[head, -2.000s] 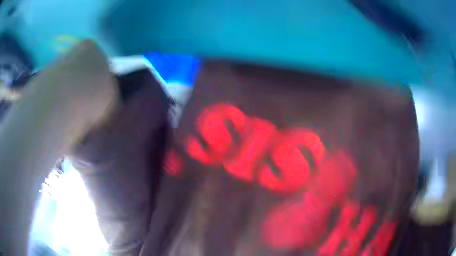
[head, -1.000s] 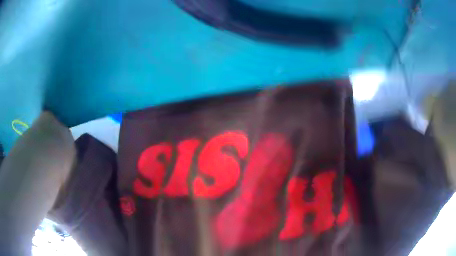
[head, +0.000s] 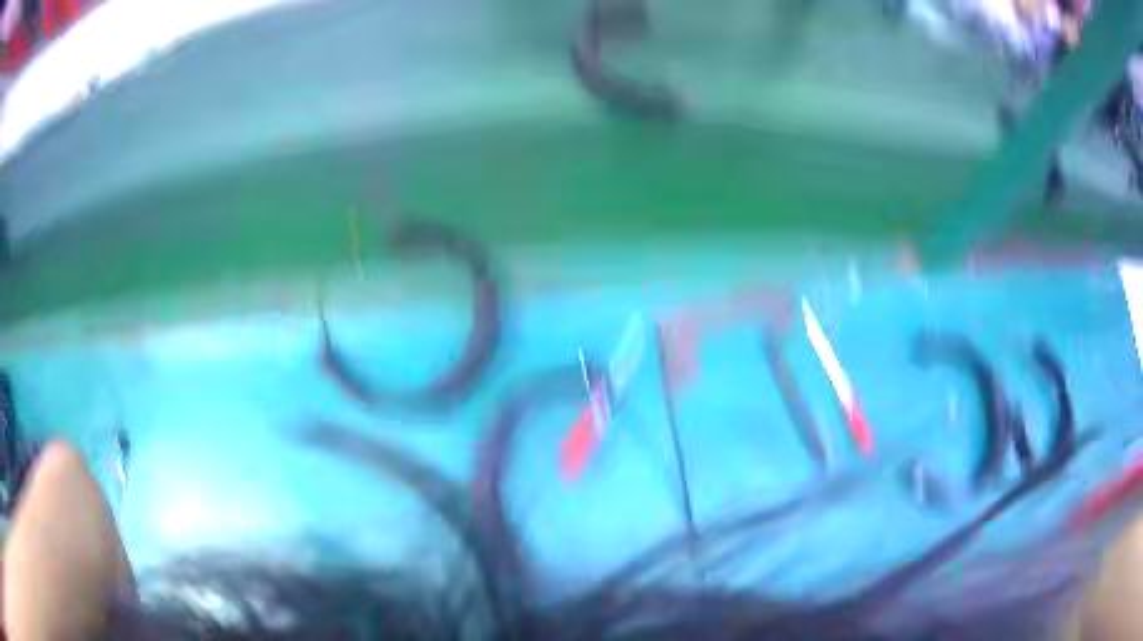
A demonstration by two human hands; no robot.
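Note:
The picture is strongly blurred. A black C-shaped headband (head: 489, 313) lies across the edge of the blue-green bench mat (head: 238, 388) and the green belt. Another headband (head: 491, 463) curves nearer, left of centre, and more dark arcs (head: 996, 420) lie at the right. A red-handled tool, likely a screwdriver (head: 580, 446), lies near the middle. A second red-handled one (head: 857, 428) lies to its right. Rounded skin-toned shapes, cut off at both lower corners, show no fingers. I cannot make out either of my hands.
The green conveyor belt (head: 226, 232) runs across behind the mat, with a dark headband (head: 627, 94) beyond its near part. A green bar (head: 1028, 138) slants at the upper right. Dark blurred material (head: 288, 595) spans the bottom edge. Blurred shapes fill the upper right corner.
The view has tilted up from the dark apron with red letters to the bench and belt. The apron lettering has left the picture. The pale side shapes now sit lower, at the corners.

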